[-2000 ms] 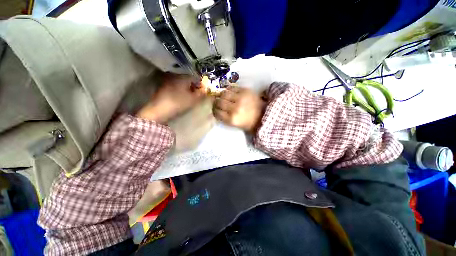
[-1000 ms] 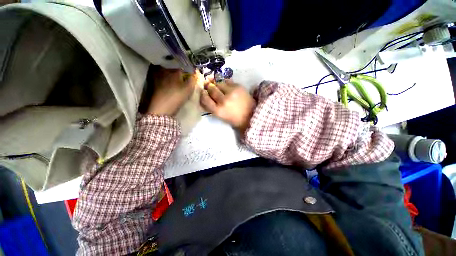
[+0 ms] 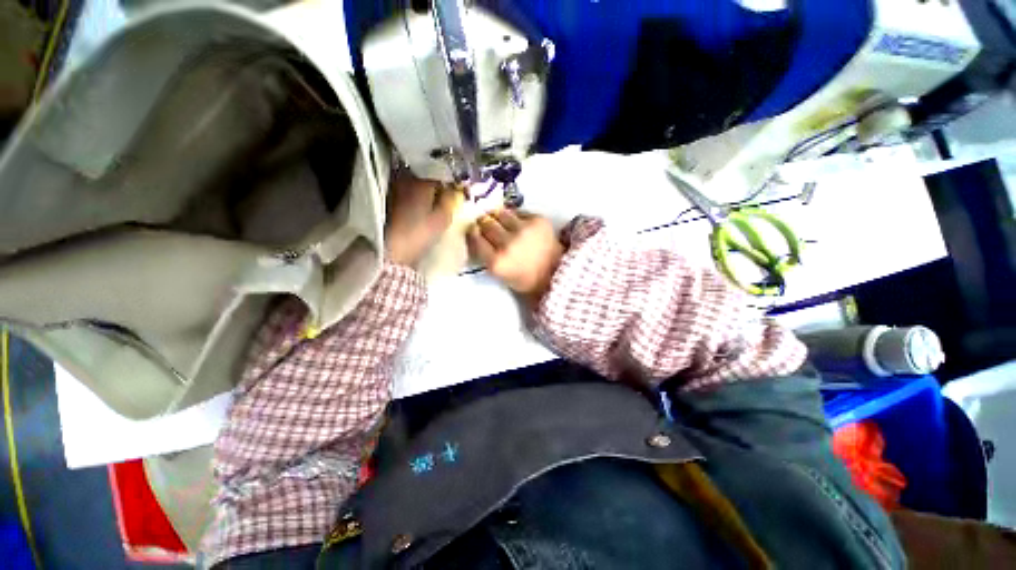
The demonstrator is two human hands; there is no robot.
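A large beige bag body point(image 3: 223, 262) stands open-mouthed at the left, over and beside my left forearm. My left hand point(image 3: 414, 217) is partly hidden by the bag's rim, its fingers at a pale beige panel point(image 3: 448, 247) just below the presser foot and needle point(image 3: 487, 184). My right hand point(image 3: 518, 251) has its fingers curled at the panel's right edge, close to my left fingertips. Both hands hold the panel under the head of the sewing machine point(image 3: 451, 95). The small piece between the fingertips is blurred.
Green-handled scissors point(image 3: 755, 247) lie on the white table point(image 3: 858, 217) right of the machine. Dark thread runs nearby. A dark bottle point(image 3: 880, 350) is at the right, above a blue bin point(image 3: 947, 440) with red material. A red bin point(image 3: 145, 512) is beneath the table's left edge.
The view has shifted, showing more of the machine. The bag body has swung round and its opening now faces up. Both hands stay close together by the needle.
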